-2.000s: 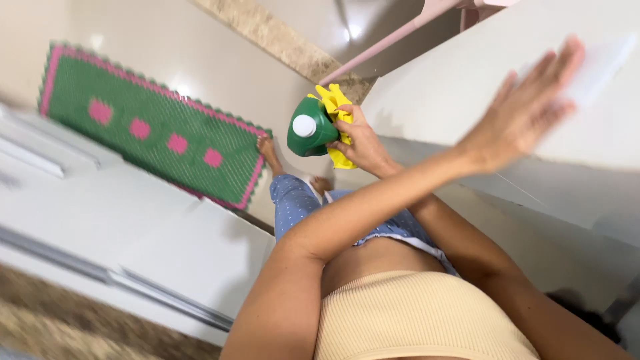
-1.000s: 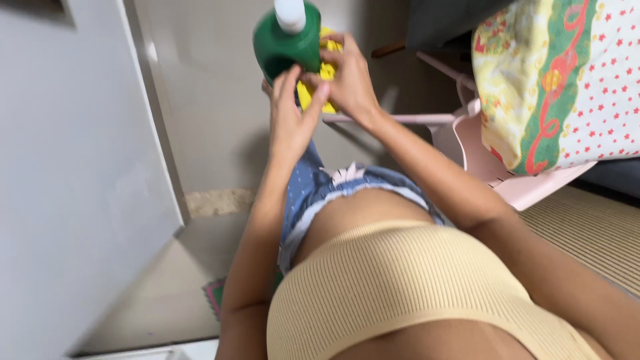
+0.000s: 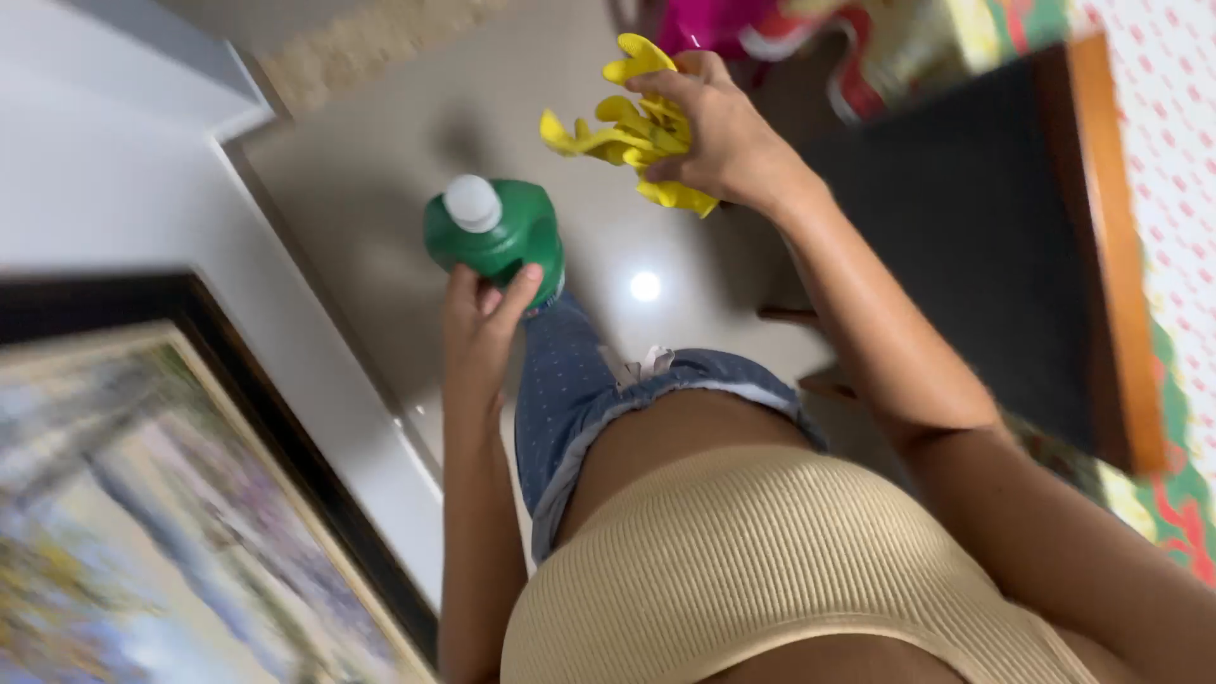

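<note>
My left hand (image 3: 489, 309) grips a green plastic bottle (image 3: 508, 223) with a white cap, held upright in front of my left leg. To the right and farther up in the view, my right hand (image 3: 717, 133) holds a bunch of yellow rubber gloves (image 3: 636, 133), whose fingers splay out to the left. The gloves and the bottle are apart. The lower part of the bottle is partly hidden by my left thumb and fingers.
A framed painting (image 3: 180, 494) hangs on the white wall at the left. On the right stand a dark chair with a wooden edge (image 3: 1107, 247) and a patterned tablecloth (image 3: 1164, 171). A magenta object (image 3: 712, 24) is at the top. Shiny floor tiles (image 3: 589, 247) lie below my hands.
One second ago both hands were together at the bottle and gloves. Now they are apart, the bottle in my left hand and the gloves in my right. The view has moved to another part of the room.
</note>
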